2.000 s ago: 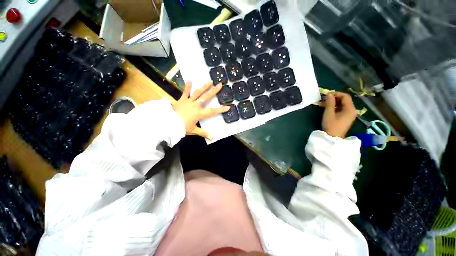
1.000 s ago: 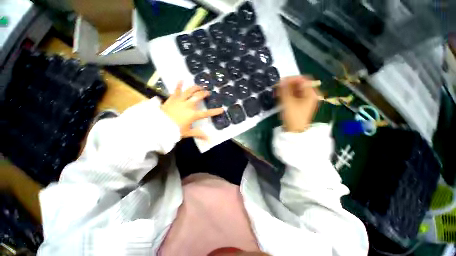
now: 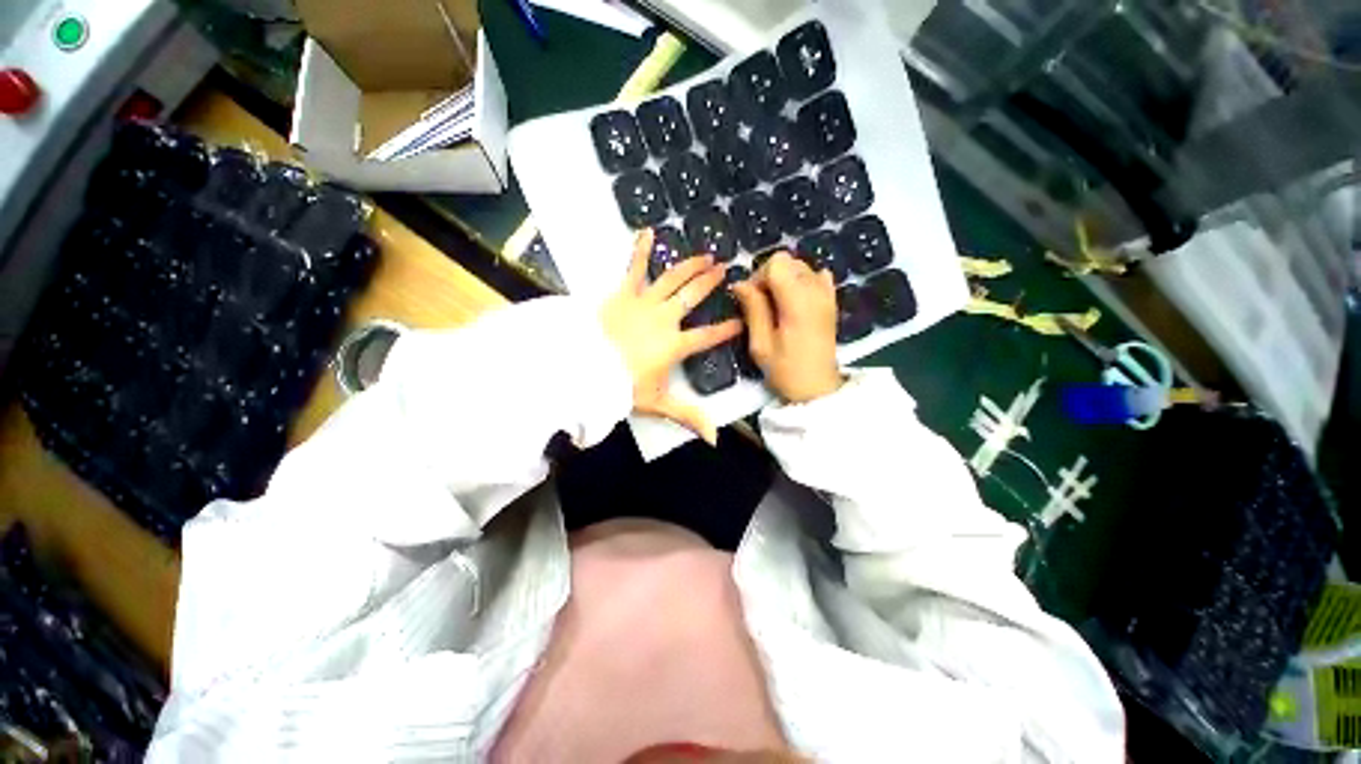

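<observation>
Rounded black moulded parts [image 3: 760, 220] lie in rows on a white board [image 3: 575, 191], with small shiny dots on them. My left hand [image 3: 657, 329] lies spread at the board's lower left, fingertips on the lower parts. My right hand [image 3: 794, 321] is close beside it over the bottom rows, fingers bent with the tips together. It covers part of the rows. Whether a small piece or thin tool is between its fingertips cannot be told.
Stacked black parts stand left [image 3: 194, 321] and right [image 3: 1216, 560]. An open carton [image 3: 493, 142] with thin strips is at upper left. Scissors [image 3: 1146, 373], a blue object [image 3: 1102, 402], yellow tape strips [image 3: 1045, 317] and white plastic pieces [image 3: 1069, 490] lie at right. A round container [image 3: 363, 355] is left.
My right hand has moved left from the yellow strips beyond the board's right edge to the lower rows beside my left hand. My left hand stays spread on the board, now slightly further right.
</observation>
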